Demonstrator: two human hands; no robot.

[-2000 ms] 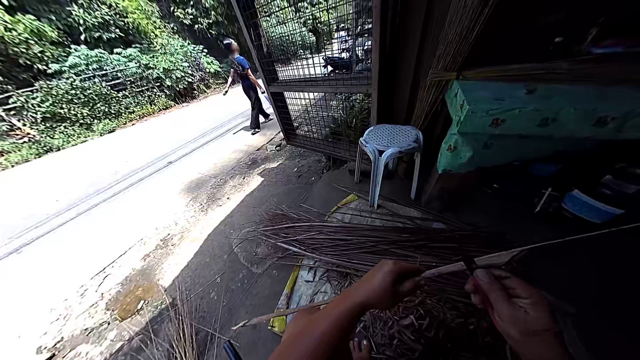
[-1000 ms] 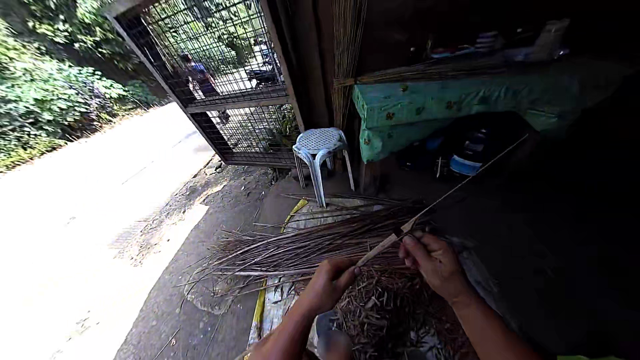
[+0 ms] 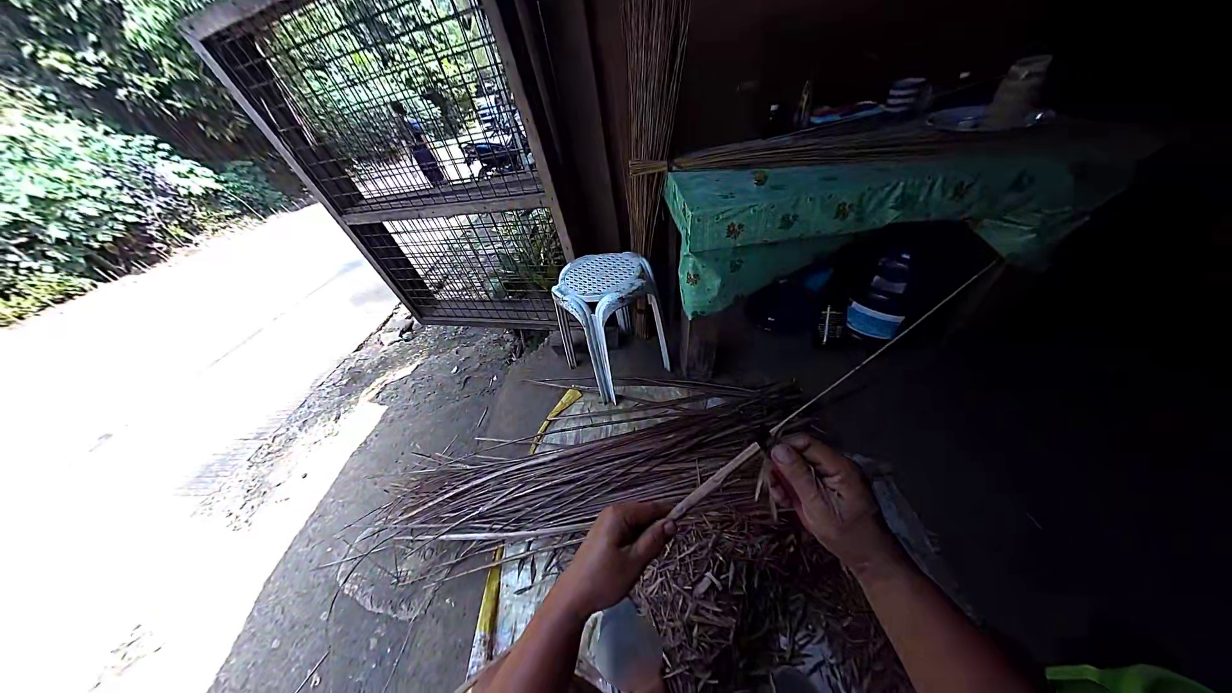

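My left hand (image 3: 616, 553) grips the wide end of a long thin palm frond rib (image 3: 717, 478), which slants up and right to a fine tip. Further up the rib, my right hand (image 3: 818, 486) is closed on a small dark tool (image 3: 767, 441), seemingly a knife, whose edge lies against the rib; its handle is mostly hidden in the fingers. Beyond both hands lies a loose bundle of long dry ribs (image 3: 577, 472) on a pale sheet with a yellow edge. Below the hands is a heap of short brown shavings (image 3: 731, 597).
A white plastic stool (image 3: 604, 277) stands behind the bundle. A table with a green flowered cloth (image 3: 818, 207) is at the back right, with bottles (image 3: 878, 303) beneath. Tied sticks (image 3: 653, 115) stand upright beside a mesh gate (image 3: 452, 202). A person (image 3: 421, 149) shows through the mesh.
The view has swung right since the first frame. The rib points more steeply upward than two seconds ago. The person on the road was left of the gate and now appears behind its mesh.
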